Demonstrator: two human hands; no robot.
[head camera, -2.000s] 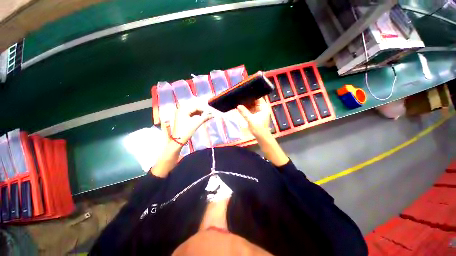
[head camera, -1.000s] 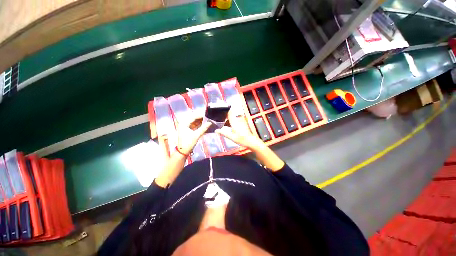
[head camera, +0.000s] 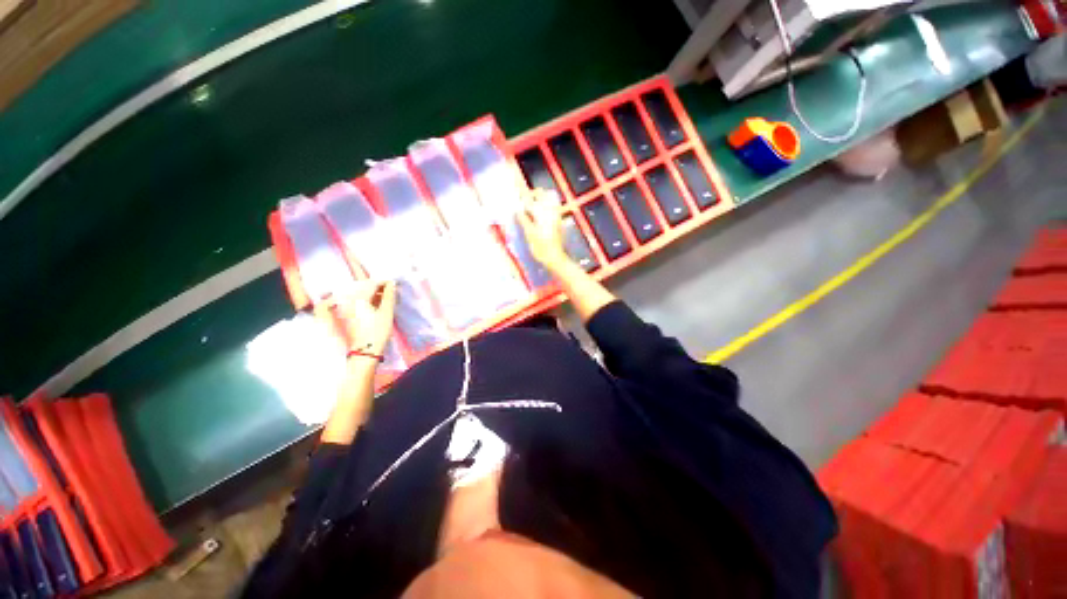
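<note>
A red tray (head camera: 282, 260) lies on the green bench and holds several dark devices in whitish plastic bags (head camera: 348, 219), partly lost in glare. A second red tray (head camera: 706, 145) on its right holds bare black devices (head camera: 603, 146) in two rows. My left hand (head camera: 365, 316) is over the lower left part of the bagged tray, fingers spread; glare hides whether it touches a bag. My right hand (head camera: 544, 229) is low at the bagged tray's right edge, beside the bare devices. Its fingers are bent, and whether they grip anything is unclear.
A glary pile of empty bags (head camera: 295, 365) lies left of the bagged tray. Nested red trays (head camera: 111, 474) stand at the lower left. An orange and blue object (head camera: 764, 145) and a pale cable (head camera: 807, 123) are at the right. Red tray stacks (head camera: 936, 468) stand across the aisle.
The device that both hands held above the bagged tray is no longer seen raised. My hands have moved apart and down to the tray. The view has shifted, moving the bench things up and left.
</note>
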